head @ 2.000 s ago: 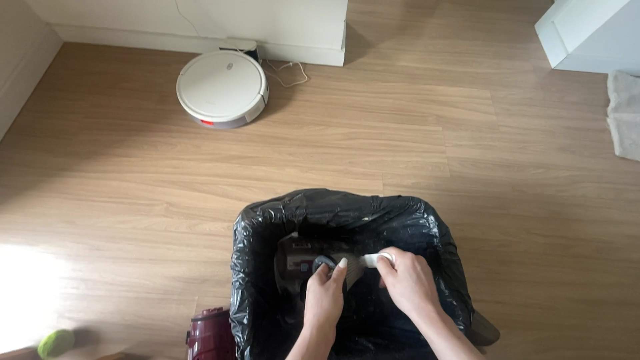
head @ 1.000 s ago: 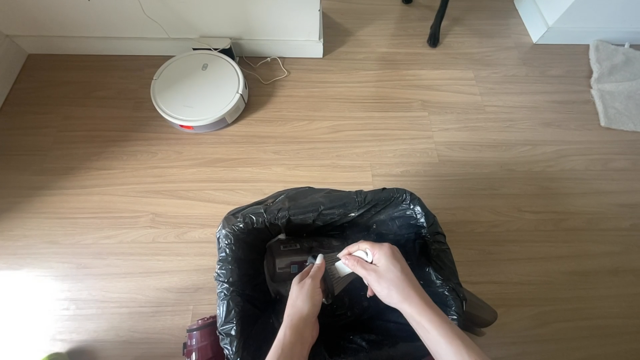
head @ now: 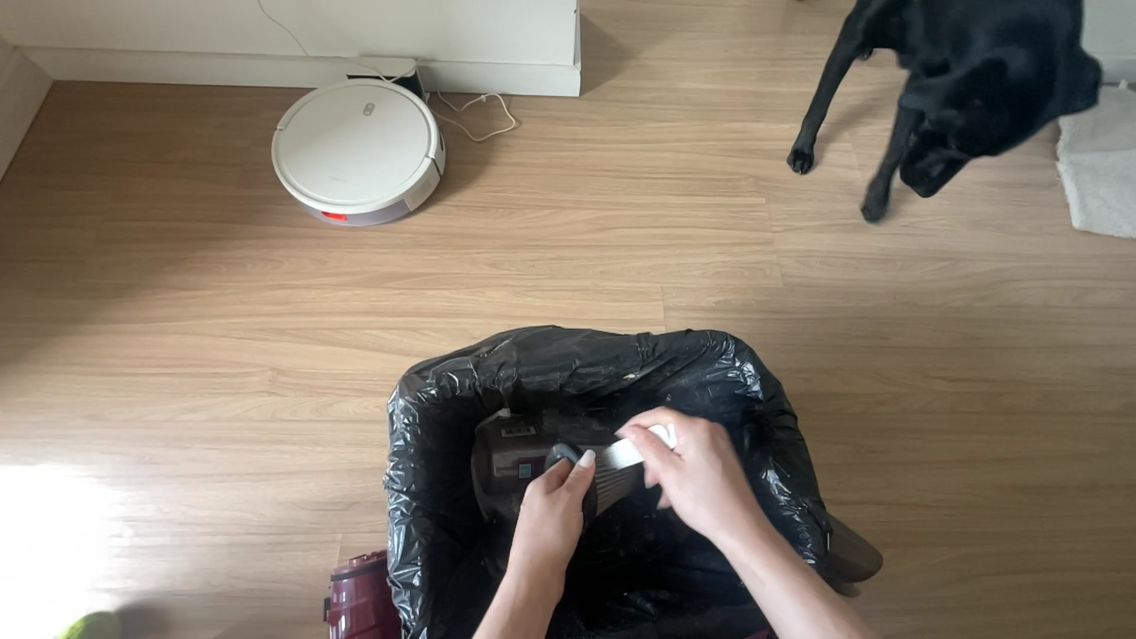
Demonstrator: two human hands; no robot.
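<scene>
Over a bin lined with a black plastic bag (head: 577, 352), my left hand (head: 552, 515) grips a pleated, cone-shaped vacuum filter (head: 617, 488) by its dark rim. My right hand (head: 697, 470) holds a small white-handled brush (head: 626, 453), its end against the pleats. Behind and left of the filter, inside the bin, lies a dark translucent vacuum dust container (head: 510, 466) bearing labels. Its lower part is hidden by my left hand and the shadow.
A black dog (head: 967, 80) stands at the upper right near a light cloth mat (head: 1100, 164). A white robot vacuum (head: 358, 146) sits by the wall with a thin cable. A dark red plastic part (head: 362, 599) is left of the bin; a green ball (head: 93, 626) lies lower left.
A black dog has come into view at the upper right, where one second ago only its legs showed. Both hands stay over the bin, and the brush has shifted slightly on the filter.
</scene>
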